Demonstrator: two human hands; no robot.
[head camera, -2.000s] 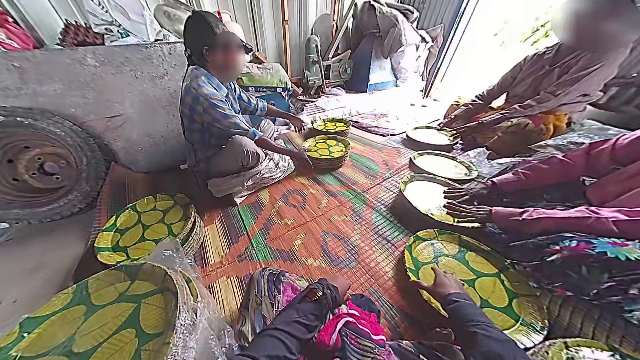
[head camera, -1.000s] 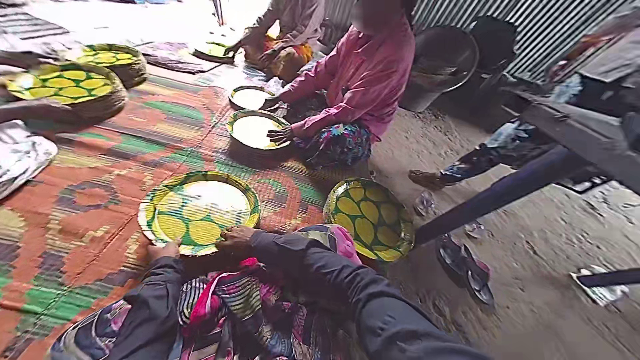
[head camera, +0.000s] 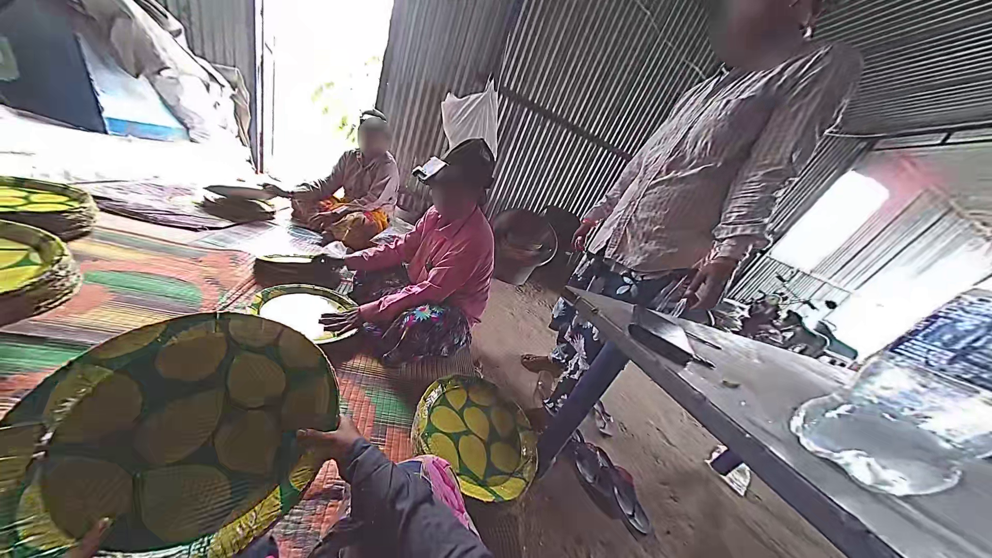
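A large round tray (head camera: 186, 442) with a green and yellow leaf-like pattern is raised and tilted at the lower left. My right hand (head camera: 333, 442) grips its right rim, the thumb on the patterned face. At its lower left edge my left hand (head camera: 91, 539) shows only in part, fingers against the rim. Behind the tray's lower edge, more yellow-green rim is visible. A similar patterned round tray (head camera: 474, 434) lies to the right of my right forearm, at the mat's edge.
Patterned round stacks (head camera: 39, 279) stand at the left on the woven mat (head camera: 139, 287). A co-worker in pink (head camera: 434, 263) sits by a white-filled tray (head camera: 306, 310); another sits behind. One person stands beyond a metal table (head camera: 744, 395). Sandals (head camera: 612, 480) lie under it.
The patterned tray in front of me was flat between my hands one second ago; now it is lifted and tilted. The view has swung considerably.
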